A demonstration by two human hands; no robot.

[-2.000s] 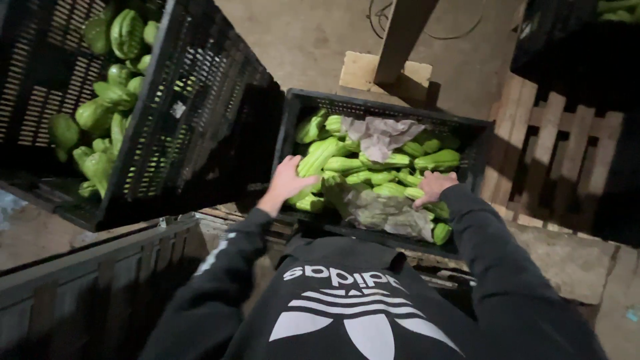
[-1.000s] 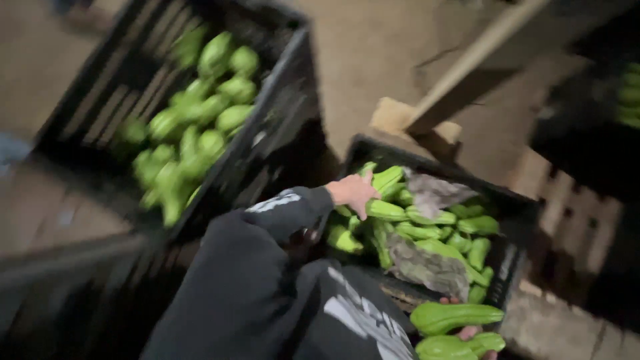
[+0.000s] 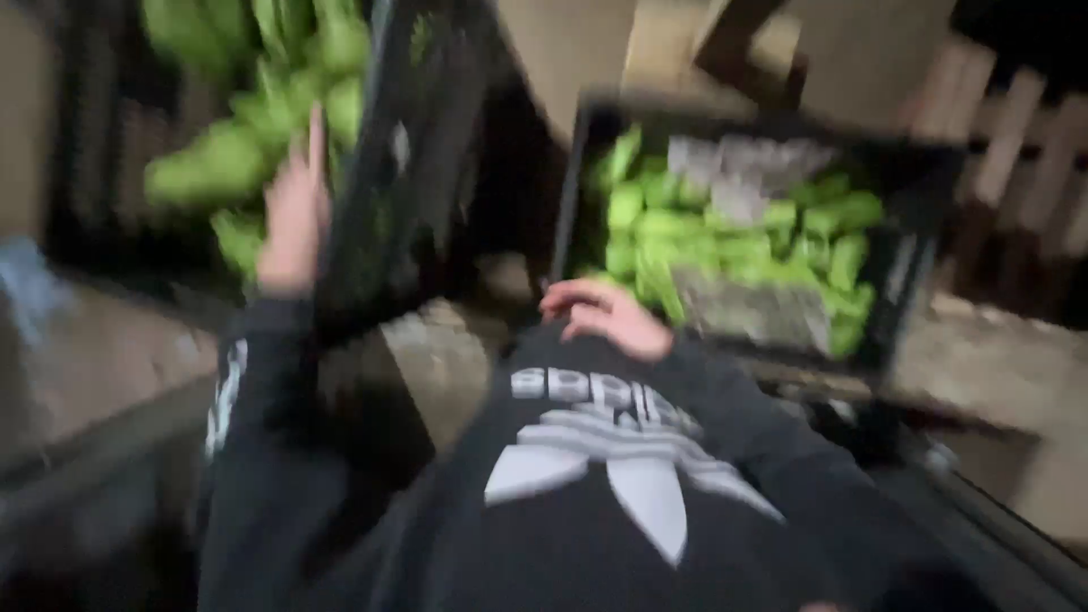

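My left hand (image 3: 296,204) reaches over the near wall of the tall black plastic crate (image 3: 408,161) at the left, its fingers against the green chayotes (image 3: 212,161) inside. Blur hides whether it grips one. In front of my chest, my right hand (image 3: 608,316) has its fingers spread and bent and holds nothing. It is beside the near left corner of the lower black crate (image 3: 568,204), which holds many long green chayotes (image 3: 731,246). Crumpled greyish paper or plastic (image 3: 744,174) lies on these, and a second greyish piece (image 3: 752,310) is nearer to me.
Wooden pallet slats (image 3: 1011,144) are at the upper right. A wooden post on a block (image 3: 671,42) stands beyond the lower crate. A dark ledge (image 3: 102,450) crosses the lower left, with a pale blue scrap (image 3: 32,280) above it.
My left hand has gone from the lower crate into the left crate. My right hand, with green chayotes at it a second ago, is now without them at my chest.
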